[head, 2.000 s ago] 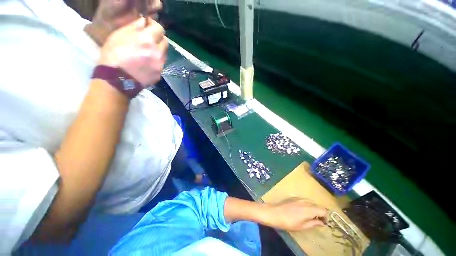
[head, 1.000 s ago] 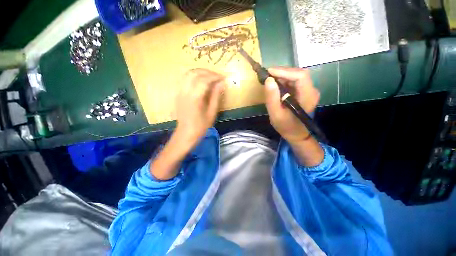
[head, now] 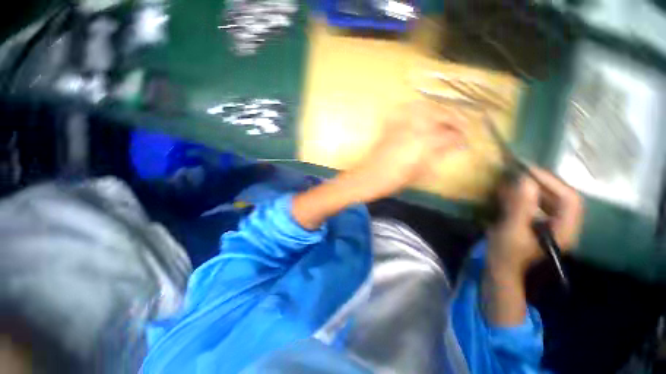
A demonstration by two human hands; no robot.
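Note:
The view is strongly blurred. My right hand holds the black soldering iron at the board's right edge, its tip pointing up and left toward the brownish metal bits. My left hand is over the tan board, its fingertips near the brownish bits. Blur hides whether anything is between the left fingertips. A pale wire loop seems to lie among the bits.
Two piles of small shiny parts lie on the green mat left of the board. The blue bin and dark fan are beyond it. A white tray with silvery parts is at right. Another person's grey clothing shows at left.
From one second ago, the view has turned and shifted, so the bench things appear farther right. My left hand has moved nearer the brownish bits. The iron remains in my right hand.

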